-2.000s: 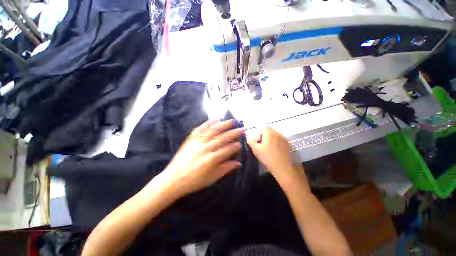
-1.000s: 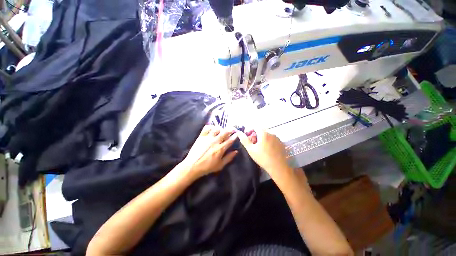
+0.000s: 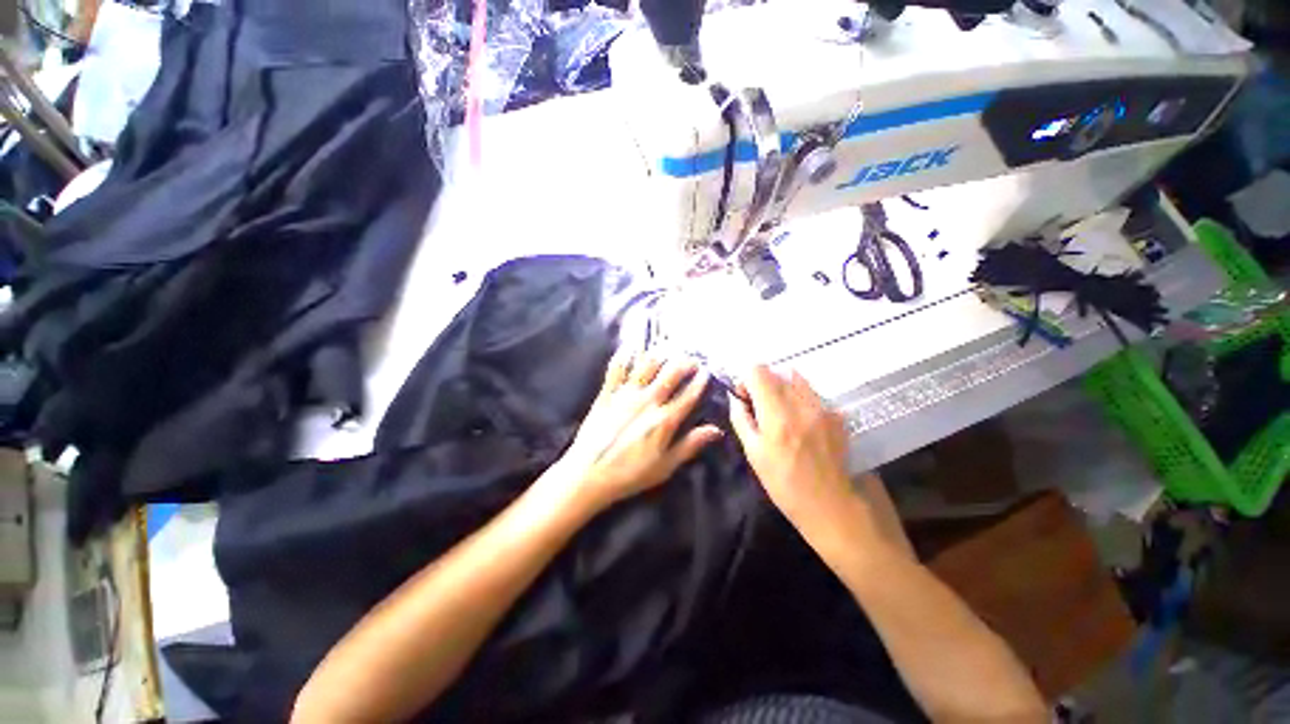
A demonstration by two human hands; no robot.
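The black garment piece (image 3: 481, 410) lies on the white table and drapes over its front edge towards my lap. Its upper end reaches the brightly lit presser foot (image 3: 707, 262) of the white sewing machine (image 3: 905, 156). My left hand (image 3: 644, 424) lies flat on the cloth just in front of the foot, fingers slightly spread. My right hand (image 3: 785, 431) is beside it on the right, thumb and fingers closed on the fabric edge. The needle and the exact stitch spot are lost in glare.
A dark garment pile (image 3: 255, 212) lies at the left. Scissors (image 3: 883, 266) lie under the machine arm, with black strips (image 3: 1068, 283) to their right. A marked ruler (image 3: 934, 396) runs along the front edge. A green basket (image 3: 1167, 439) stands at lower right. A clear plastic bag (image 3: 516, 57) is behind.
The view has shifted slightly. The cloth by the foot has bunched and spread into a rounder, shinier fold than two seconds ago. Both hands remain near the foot, with the right fingers less tightly curled.
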